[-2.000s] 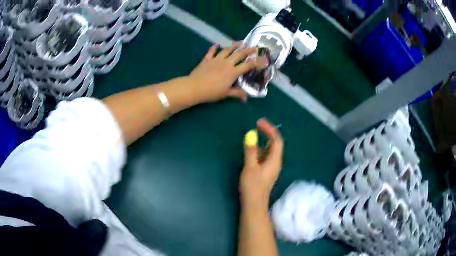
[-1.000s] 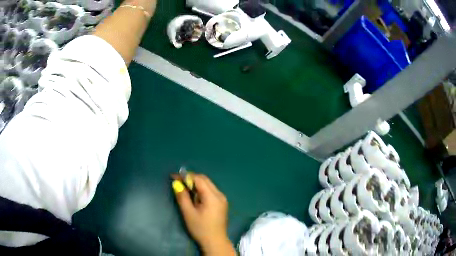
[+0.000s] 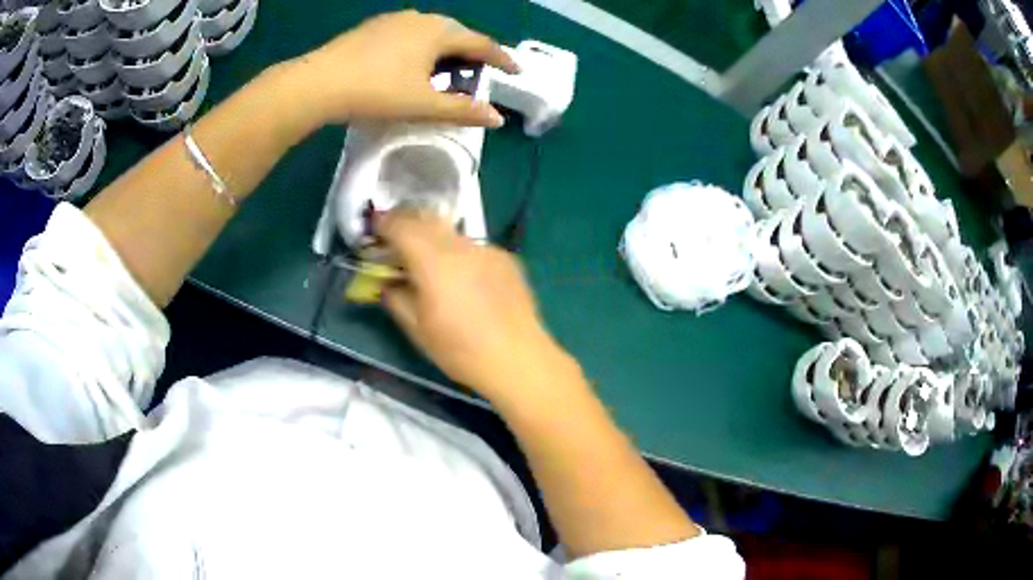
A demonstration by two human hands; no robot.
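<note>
The white camera body [image 3: 467, 147] lies near the bench's front edge, its round cavity [image 3: 419, 176] facing up. Its wall arm [image 3: 546, 82] sticks out at the upper right. My left hand [image 3: 391, 70] lies over the body's far end, thumb and fingers around it. My right hand [image 3: 459, 297] is at the cavity's near rim, its fingertips partly inside. Yellow [image 3: 368, 281] shows by the right thumb; whether it is a wrap or a tool is unclear. What those fingers pinch is hidden and blurred. A black cable [image 3: 528, 195] runs down beside the body.
A white strand bundle [image 3: 689, 247] lies right of the body. Stacked white shells [image 3: 844, 215] stand at the right, with a short row [image 3: 867, 397] near the front edge. Stacked housings [image 3: 142, 51] stand at the upper left. A grey metal post [image 3: 793, 51] is at the back.
A camera body now lies close in front of me. My left hand, earlier reaching out past the top edge, is on it. My right hand has moved from the bare mat to the cavity.
</note>
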